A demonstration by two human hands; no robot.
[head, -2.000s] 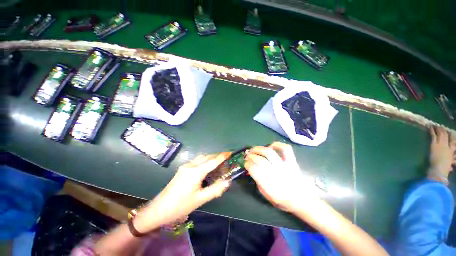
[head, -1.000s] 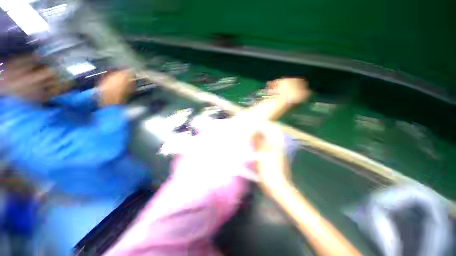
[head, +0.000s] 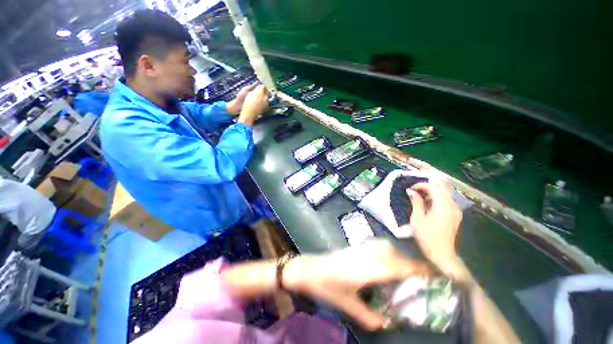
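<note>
My left hand [head: 346,279], blurred, reaches in from the lower left and holds an open phone assembly [head: 427,306] at the bottom, near my right forearm. The phone's inside shows green and silver, also blurred. My right hand [head: 440,218] is at the mouth of the left white parts bag [head: 383,205], fingertips bent over its black contents; whether they pinch a part I cannot tell. The right parts bag [head: 554,306] is cut off at the lower right edge.
Several phone assemblies [head: 324,189] lie left of the bag. A single phone [head: 356,227] lies before it. More phones [head: 415,136] are on the green belt beyond the pale edge strip [head: 501,205]. A person in blue [head: 175,154] works at left, above a black gridded tray [head: 161,295].
The view has swung left and steadied. Both hands were together at a phone; one second ago an arm stretched over the belt. Now my hands are apart, the right at the left bag.
</note>
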